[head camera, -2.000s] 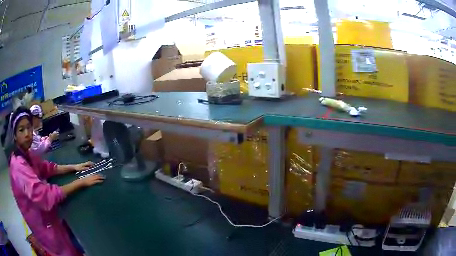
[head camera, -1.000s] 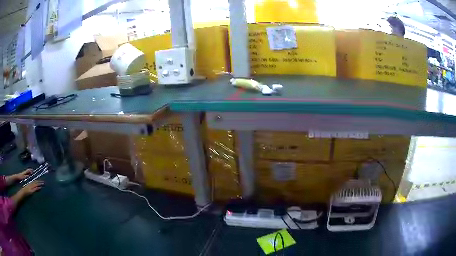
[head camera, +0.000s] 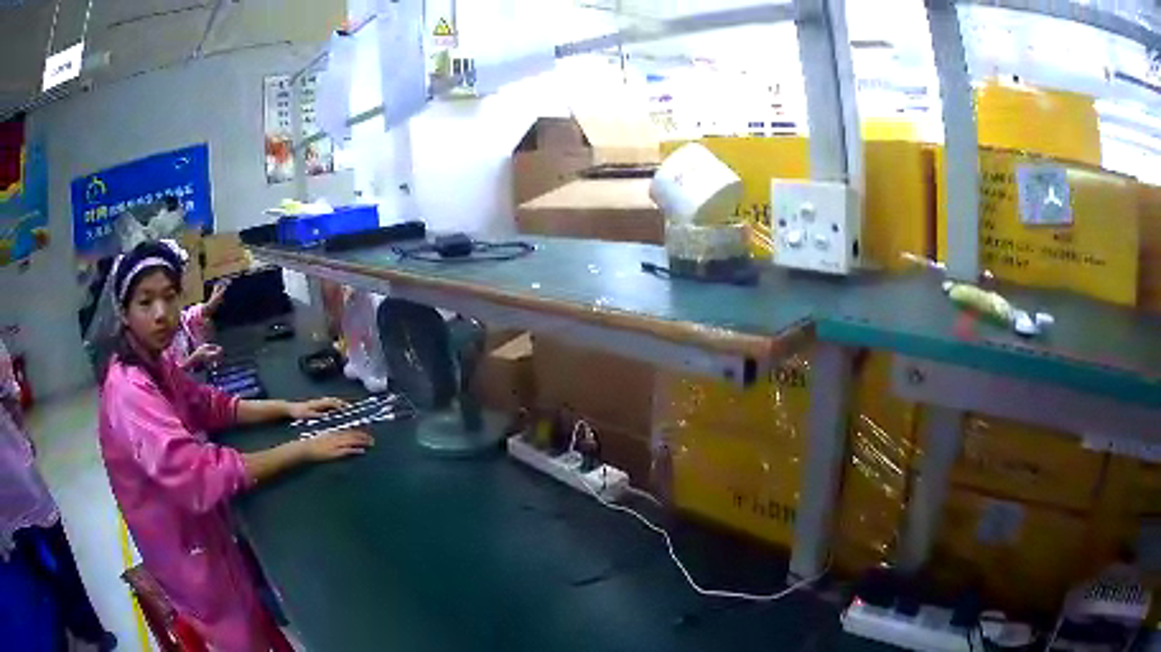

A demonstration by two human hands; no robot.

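Observation:
Neither of my hands is in the picture. Nearest in front of me is the dark-green bench (head camera: pixel 433 548). A white power strip (head camera: pixel 567 469) with plugs lies on it near the middle, and a white cable runs from it to the right. A second white power strip (head camera: pixel 910 627) lies at the lower right. Beside it a white ribbed unit (head camera: pixel 1101 618) is cut off by the bottom edge.
A person in a pink smock (head camera: pixel 172 459) sits at the left, hands on pale strips (head camera: pixel 350 418). A dark desk fan (head camera: pixel 433 369) stands beside them. The shelf (head camera: pixel 598 287) above holds a socket box (head camera: pixel 815 227), a white roll (head camera: pixel 696 185) and a blue bin (head camera: pixel 329 224). Yellow cartons (head camera: pixel 738 446) stand behind.
The view swung right, then back left. The neighbouring person is fully in view again, another person shows at the left edge, and the green card has left the picture.

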